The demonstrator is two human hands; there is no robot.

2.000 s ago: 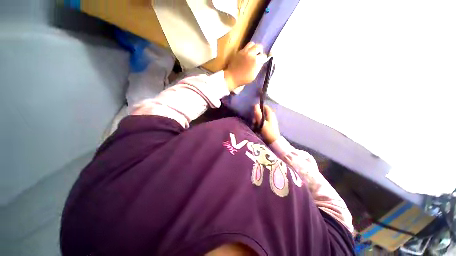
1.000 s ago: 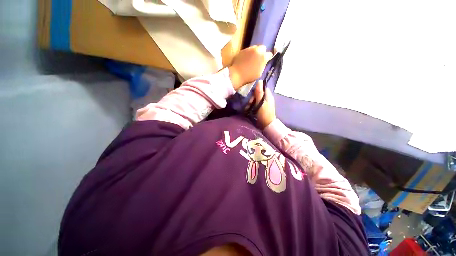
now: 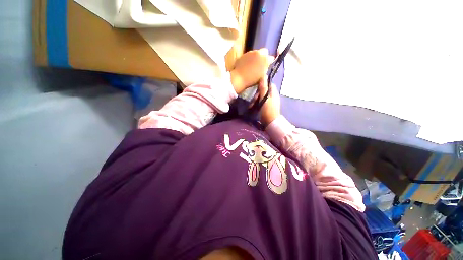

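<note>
Black fabric shears [image 3: 275, 67] point up and away at the table's near left corner, blades close together. My right hand [image 3: 270, 105] grips their handle, close to my body. My left hand [image 3: 250, 70] is just left of the shears, its fingers curled beside the blades; whether it pinches anything is hidden. White fabric [image 3: 370, 56], glaring bright, covers most of the table right of the shears. A small fold or flap in the fabric shows near the blade tip. The purple-blue table cover [image 3: 325, 116] shows along the near and left sides.
A brown carton with blue tape [image 3: 109, 45] stands left of the table, with cream fabric strips [image 3: 175, 48] hanging over it. A grey-blue surface [image 3: 56, 162] is at far left. Another carton [image 3: 431, 177] and a red crate [image 3: 425, 246] are at lower right.
Over the last two seconds the view has shifted, showing more of the left carton and the floor at right. The shears have tilted rightward, and their blades look closer together than one second ago.
</note>
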